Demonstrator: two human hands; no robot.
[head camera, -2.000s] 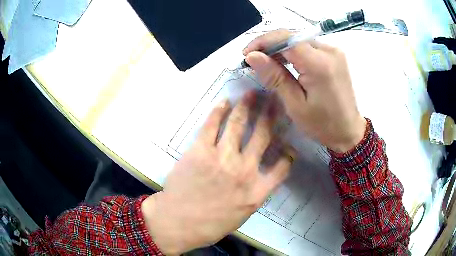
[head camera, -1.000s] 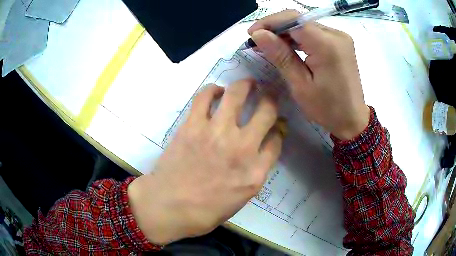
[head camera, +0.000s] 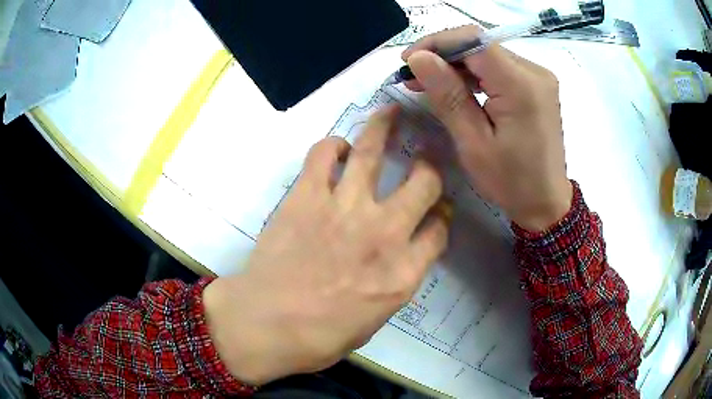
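My right hand (head camera: 500, 125) holds a clear-barrelled pen (head camera: 511, 33), its tip at the upper edge of a pale pattern template (head camera: 433, 300). The template has a notched outline, small printed characters and a square code. My left hand (head camera: 336, 241) lies over the template with its fingers spread, pressing down on it, and hides much of it. A yellow band shows on one left finger. The template lies on white drafting paper (head camera: 211, 167) with thin drawn lines.
A black pattern piece (head camera: 300, 47) lies above the template. Grey pattern pieces (head camera: 39, 66) are at the upper left. Yellow tape (head camera: 176, 136) crosses the paper. A ruler (head camera: 621, 33) lies behind the pen. A glue bottle (head camera: 687, 193) and another bottle (head camera: 687, 84) stand at the right.
The pen tip has moved slightly right along the template's upper edge. The left fingers have shifted a little, and the template's printed code at the bottom now shows more than two seconds ago.
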